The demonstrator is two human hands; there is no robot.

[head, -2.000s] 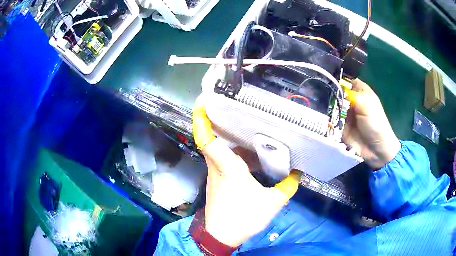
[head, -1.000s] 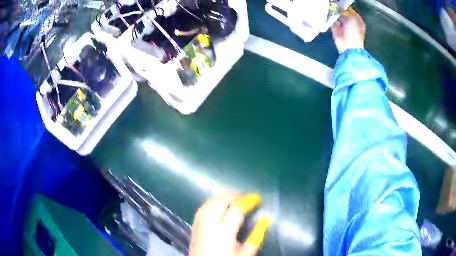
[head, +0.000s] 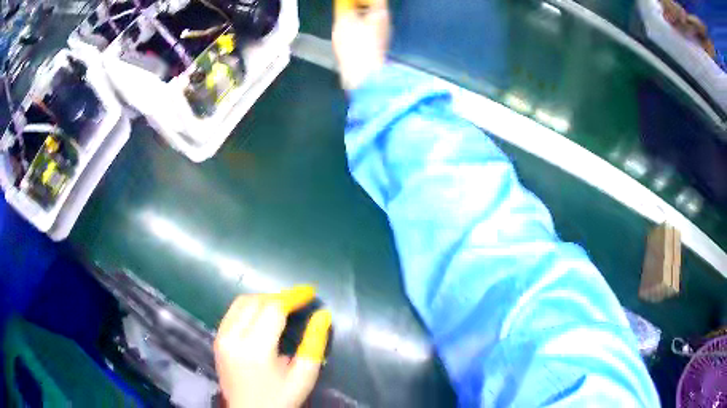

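My left hand, with yellow finger cots, is low at the bench's near edge. Its thumb and finger are apart; a dark patch shows between them, and I see nothing held. My right hand is blurred at the top edge, its fingertips cut off, so any hold is hidden. A white housing with black inside, wires and a yellow-green board stands at the upper left. Another such housing stands further left. Part of one more shows behind them.
A white rail curves across the green bench. A brown block, clear plastic and a purple round grille are at the right. A green box is at the lower left.
The housing held by both hands earlier is gone from them. A white housing at my right hand one second ago is out of view. My right arm reaches further left; the view has shifted.
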